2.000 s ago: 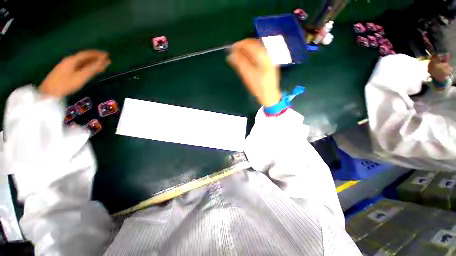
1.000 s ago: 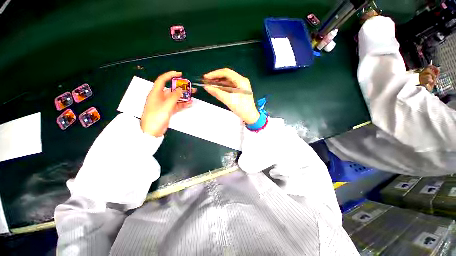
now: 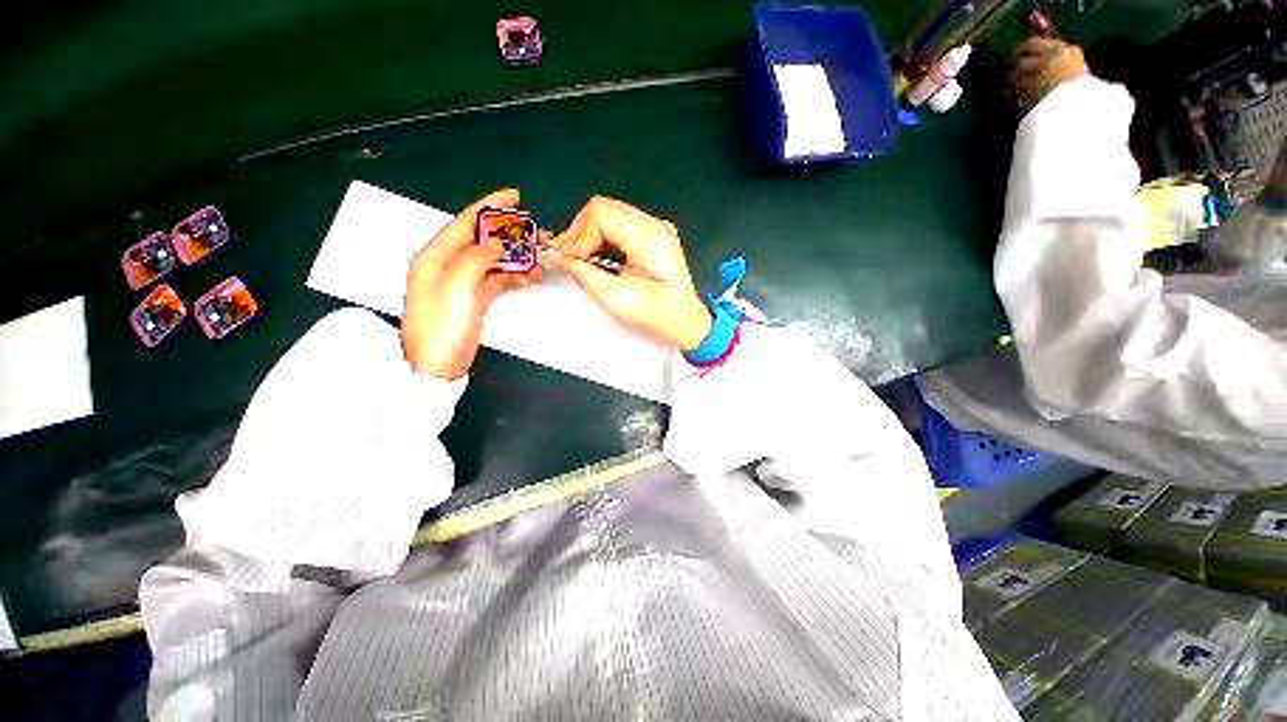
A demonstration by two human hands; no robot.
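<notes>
My left hand (image 3: 449, 299) holds a small square watch housing (image 3: 510, 239) with a pink rim and orange and black inside, above a white paper strip (image 3: 579, 336). My right hand (image 3: 635, 271) grips a slim dark tool, likely tweezers (image 3: 604, 261). Its tip is at the housing's right edge; a small pale spot shows there, too small to name. My right wrist wears a blue band (image 3: 721, 332).
Several similar housings (image 3: 226, 306) lie at left, and one (image 3: 520, 41) at the top. A second white sheet (image 3: 43, 370) is at the left edge. A blue bin (image 3: 864, 99) with white paper stands beyond my right hand, beside small bottles (image 3: 946, 82). A coworker's sleeve (image 3: 1080, 184) is at right.
My hands have come together from apart, with the housing in the left and the tool in the right. Since one second ago, the right fingertips have moved closer to the housing.
</notes>
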